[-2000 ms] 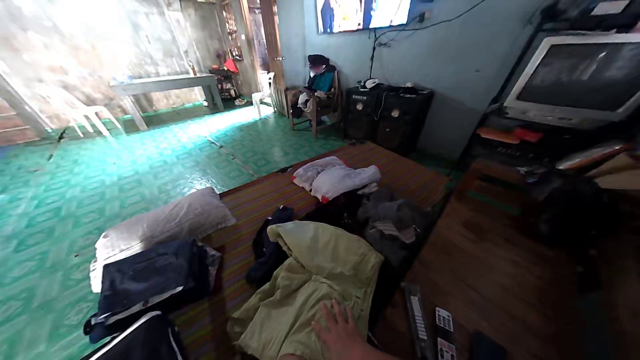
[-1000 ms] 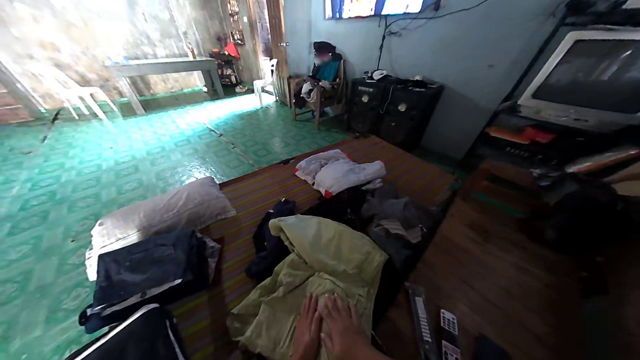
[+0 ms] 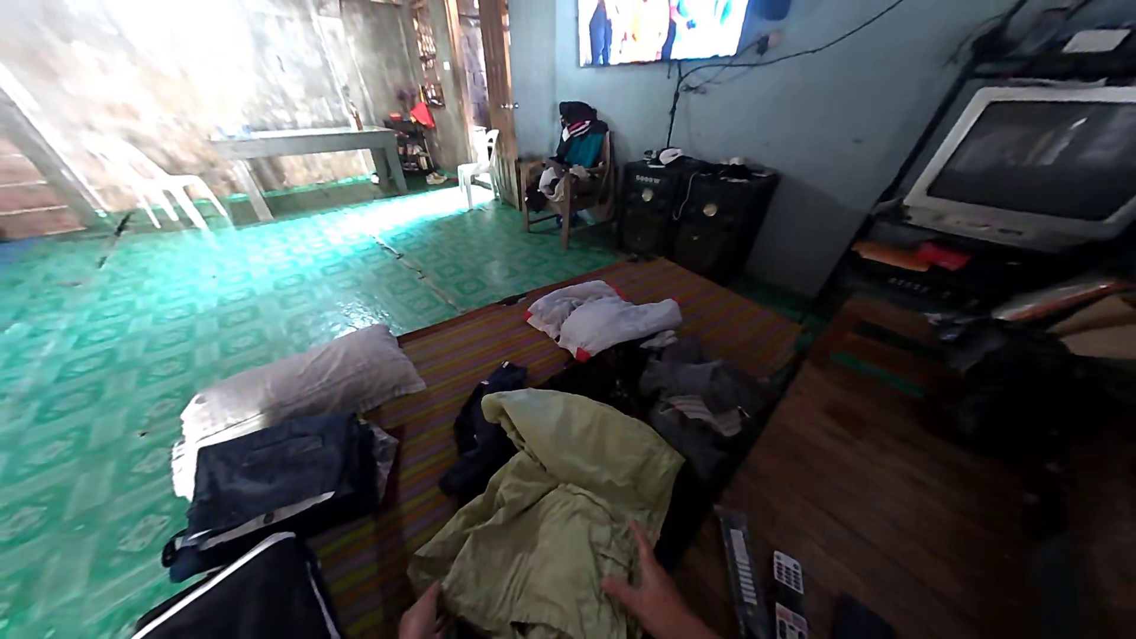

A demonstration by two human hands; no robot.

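Observation:
A light green cloth garment (image 3: 568, 497) lies rumpled on a striped woven mat (image 3: 470, 333). At its lower left edge is my left hand (image 3: 423, 614), mostly cut off by the frame, its fingertips at the cloth. My right hand (image 3: 652, 590) touches the garment's right side, thumb and fingers apart. Beyond the garment lie dark blue clothing (image 3: 486, 430), grey clothing (image 3: 701, 390) and a white cloth with red edging (image 3: 603, 321). To the left, folded dark blue clothes (image 3: 275, 479) rest by a whitish pillow (image 3: 311, 377), with a black garment with white piping (image 3: 248, 599) nearer.
Right of the mat, a wooden surface (image 3: 852, 497) holds remote controls (image 3: 788, 595) and a black plastic bag (image 3: 1012, 382). An old television (image 3: 1021, 169) stands behind it. Black speakers (image 3: 719, 217) and a wooden chair with clothes (image 3: 568, 177) are by the wall.
Two seconds ago my right hand lay on the garment; one second ago both hands were together on it. Now they are apart, at its left and right sides.

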